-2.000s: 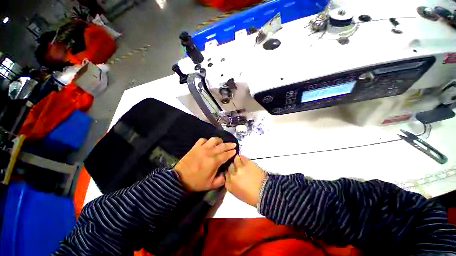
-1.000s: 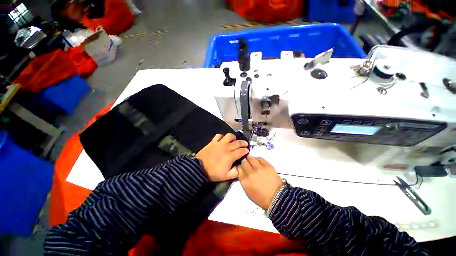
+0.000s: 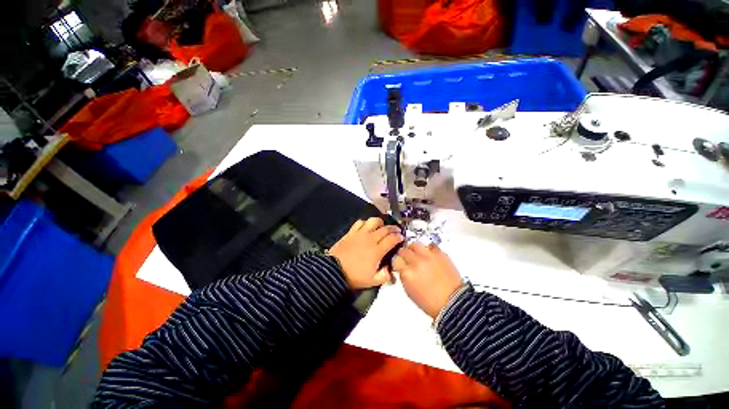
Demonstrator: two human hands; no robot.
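Note:
A black padded panel (image 3: pixel 320 192) with a plain black cross band and camouflage strips (image 3: pixel 233 200) lies on the white table. Its right corner is at the presser foot and needle area (image 3: pixel 417 214) of the sewing machine (image 3: pixel 559 172). My left hand (image 3: pixel 366 252) lies on the panel near that corner, fingers pressed on it. My right hand (image 3: pixel 429 276) is next to it, its fingertips on the panel's edge. The fingertips of both hands meet there, and the exact grip is partly hidden. The needle tip cannot be made out.
Thread snips (image 3: pixel 661 323) lie on the table's right, with a dark thread (image 3: pixel 551 295) running towards them. A blue bin (image 3: pixel 472 80) stands behind the machine. Orange-red cloth (image 3: pixel 136 275) hangs below the table edge. A blue bin (image 3: pixel 48 287) is at far left.
The camera view has shifted, moving the machine and table in the picture. Both hands stay close together at the panel's corner near the presser foot. The right fingers are slightly nearer the foot.

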